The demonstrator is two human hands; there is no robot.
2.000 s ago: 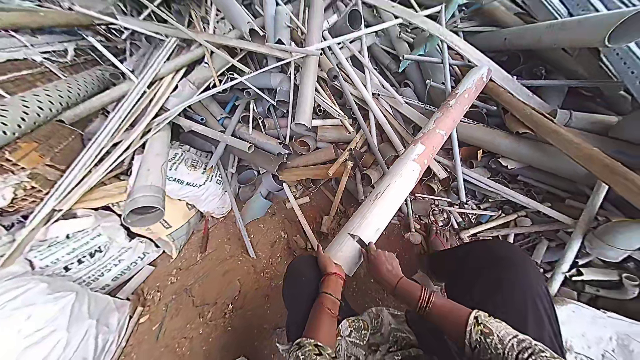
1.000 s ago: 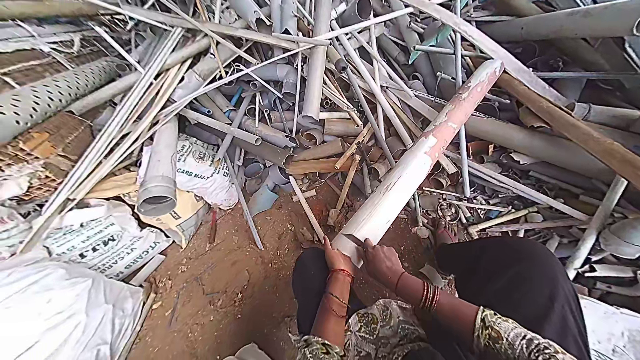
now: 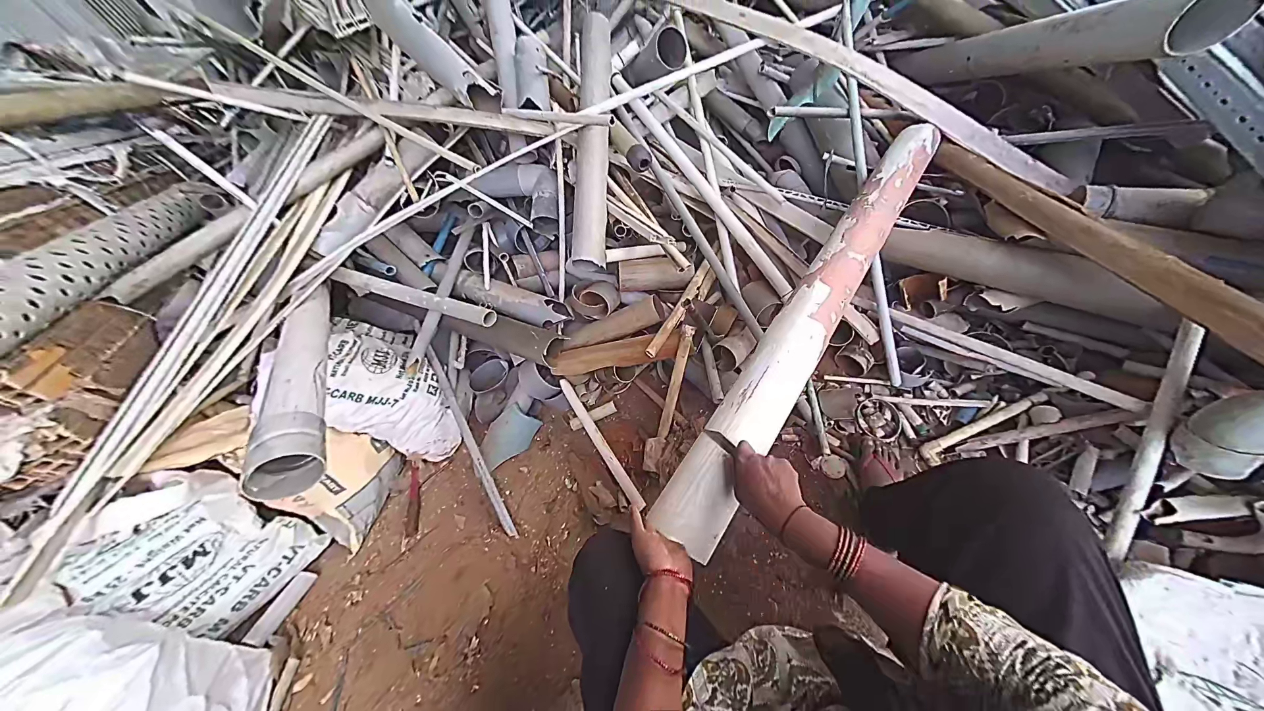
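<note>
A wide plastic pipe (image 3: pixel 765 395) slants from between my knees up to the right, its near part pale and its far part showing pinkish patches. My left hand (image 3: pixel 659 549) grips the pipe's near end at its left edge; a thin strip touches the pipe beside these fingers. In my right hand (image 3: pixel 768 489) is a dark blade (image 3: pixel 722 442), probably a knife, lying across the pipe's upper surface. Its handle is hidden in my fist.
Scrap pipes (image 3: pixel 592 148) and thin strips are heaped ahead. A wooden plank (image 3: pixel 1116 247) crosses at right. Printed sacks (image 3: pixel 188 558) and a grey socketed pipe (image 3: pixel 286 425) lie left, a perforated pipe (image 3: pixel 99 247) beyond. Brown soil (image 3: pixel 425 612) shows near my legs.
My right hand and the blade have moved a little up along the pipe, away from its near end. My left hand still holds that end.
</note>
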